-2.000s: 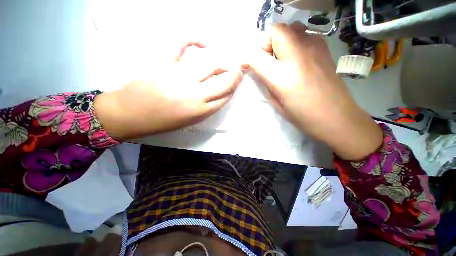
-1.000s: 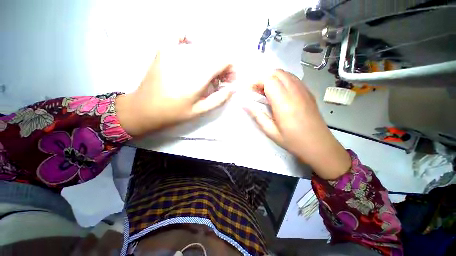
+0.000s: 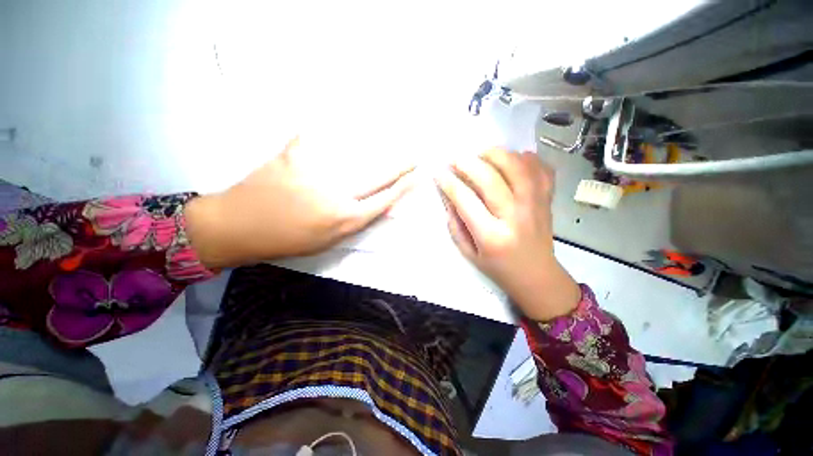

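Note:
My left hand (image 3: 307, 200) lies low over the white table (image 3: 419, 276), fingers stretched to the right and washed out by glare. My right hand (image 3: 504, 209) is just right of it, fingers bent, fingertips down near my left fingertips. White fabric under the fingers cannot be told from the bright table. A pale piece (image 3: 519, 125) shows between my right hand and the machine head. The presser foot and needle (image 3: 482, 96) are above my right hand in the picture, apart from the fingers.
The machine head (image 3: 713, 53) fills the upper right. Orange-yellow scissors (image 3: 651, 153) lie under it, behind a white ribbed knob (image 3: 598, 193). Red-orange snips (image 3: 675, 263) and crumpled scraps (image 3: 742, 319) are at right. White fabric (image 3: 151, 356) hangs at lower left.
My hands have come down flatter and lower in the picture, the right fingers away from the presser foot. The machine appears lower and further left as the view shifted.

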